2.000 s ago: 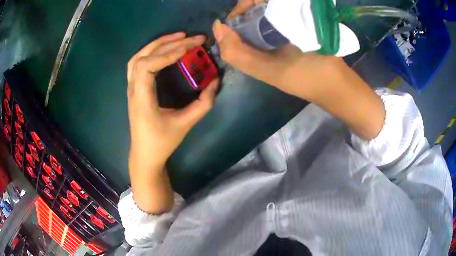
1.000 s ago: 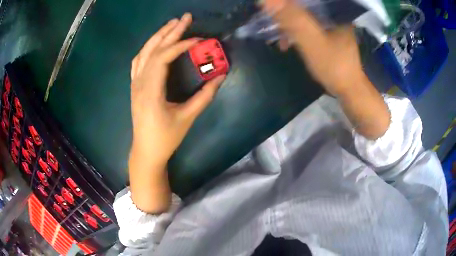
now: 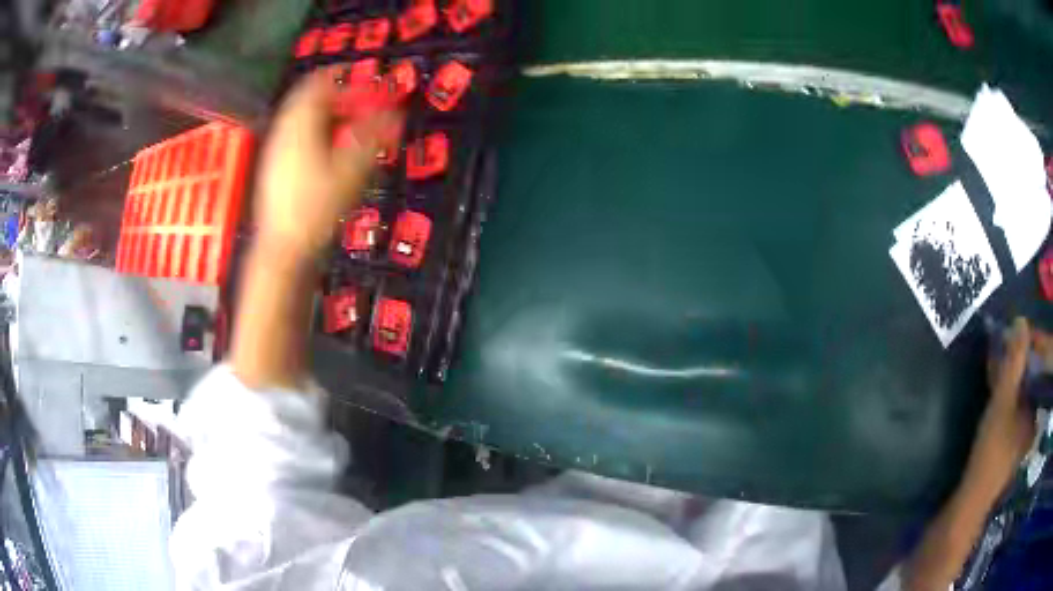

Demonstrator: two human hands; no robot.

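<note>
My left hand (image 3: 298, 167) is blurred and reaches over the black blister tray (image 3: 471, 219) on the left. A blurred red housing (image 3: 367, 125) is at its fingertips, above the pockets. Other red housings, one of them (image 3: 409, 237) with a small white part, sit in the tray pockets. My right hand (image 3: 1007, 381) is at the far right edge, partly cut off. Its fingers are closed around the grey, dark-looking syringe (image 3: 1037, 387); most of the syringe is hidden or outside the picture.
A white paper covered in black specks (image 3: 947, 263) lies near my right hand, with plain white paper (image 3: 1007, 156) beyond it. A loose red housing (image 3: 925, 149) and others are on the green mat (image 3: 647, 231). A red-orange crate (image 3: 185, 208) stands left of the tray.
The view has turned left. My left hand has moved from the mat to the tray with the red housing. My right hand now shows at the far right edge, still with the syringe.
</note>
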